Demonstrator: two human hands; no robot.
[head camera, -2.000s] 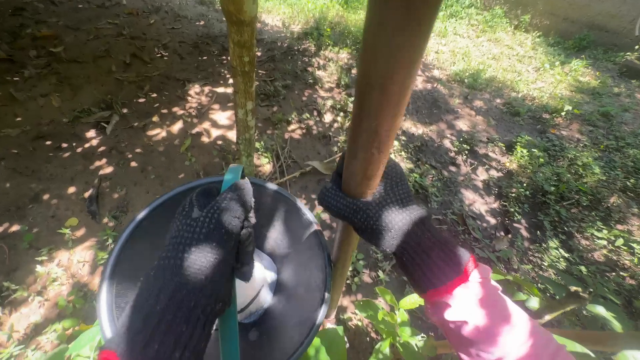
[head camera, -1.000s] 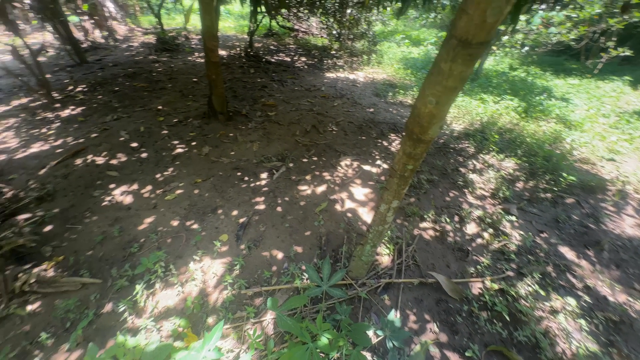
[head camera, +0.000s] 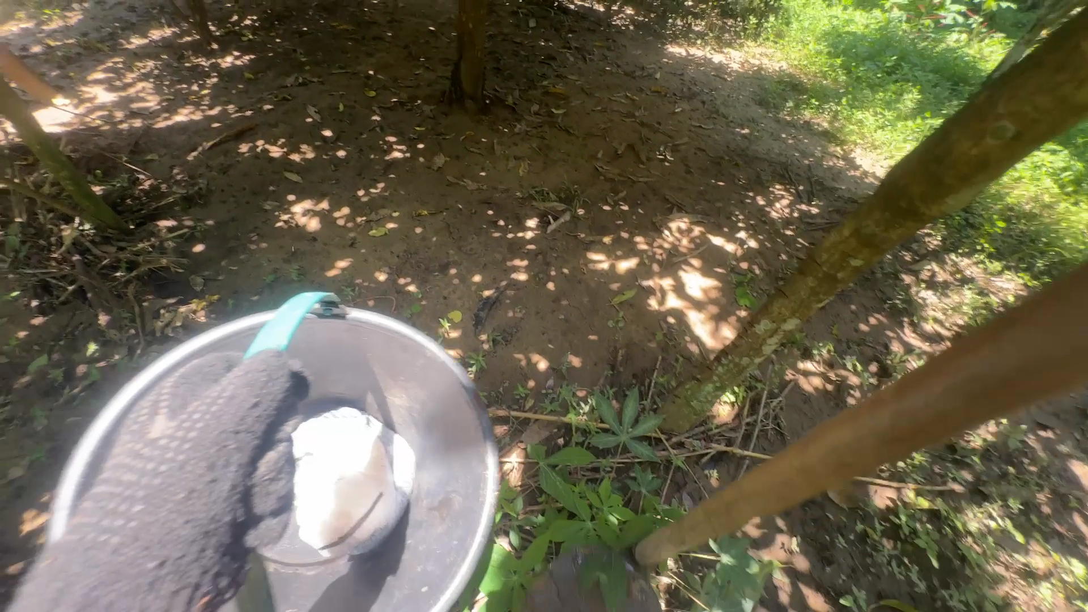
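Note:
My left hand (head camera: 191, 467), in a dark dotted knit glove, is closed on the teal strap handle (head camera: 289, 323) of a round dark bucket (head camera: 442, 408) at the lower left. A whitish object (head camera: 344, 476) lies inside the bucket, beside my gloved fingers; what it is I cannot tell. A smooth wooden pole (head camera: 858, 433) slants from the right edge down to the plants beside the bucket. My right hand is outside the view, so its hold on the pole cannot be seen.
A leaning tree trunk (head camera: 816, 272) rises toward the upper right, and another trunk (head camera: 470, 59) stands farther back. Green leafy plants (head camera: 586, 501) grow at the bucket's right. Dry twigs (head camera: 85, 246) are heaped at the left. Shaded soil (head camera: 408, 229) with fallen leaves spreads ahead.
Two seconds ago my right hand gripped the wooden pole; now it is out of view. The pole leans more to the right. The view has shifted considerably.

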